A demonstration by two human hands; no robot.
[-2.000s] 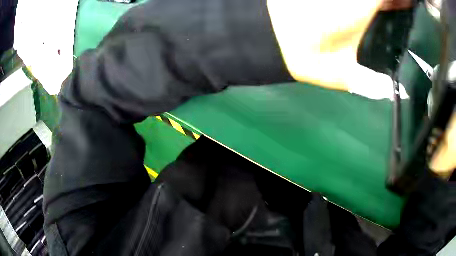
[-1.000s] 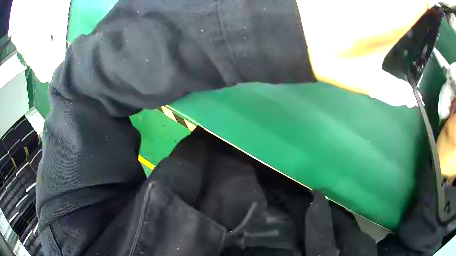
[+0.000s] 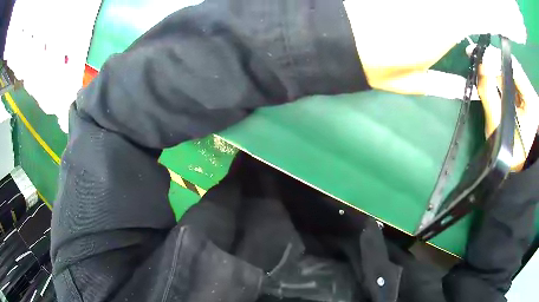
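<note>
A thin black phone-type frame is held tilted above the green mat at the right, its open middle facing me and its lower corner near the bench's front edge. My left hand, washed out by glare, reaches in from the left; its white-covered fingers are closed on the upper part of the frame. My right hand is at the far right, partly seen through and behind the frame's upper part. Its grip is partly hidden, and I cannot tell whether it holds a tool.
A white sheet with small dots lies at the left bench edge, with a red patch beside it. Black stacked parts stand at the lower left. The green floor has a yellow line and hazard tape. The bench edge runs close to my dark jacket.
The black frame has turned so its opening shows more. My right hand shows more fully, nearer the frame's top end. The camera view has shifted slightly, showing more floor at the left.
</note>
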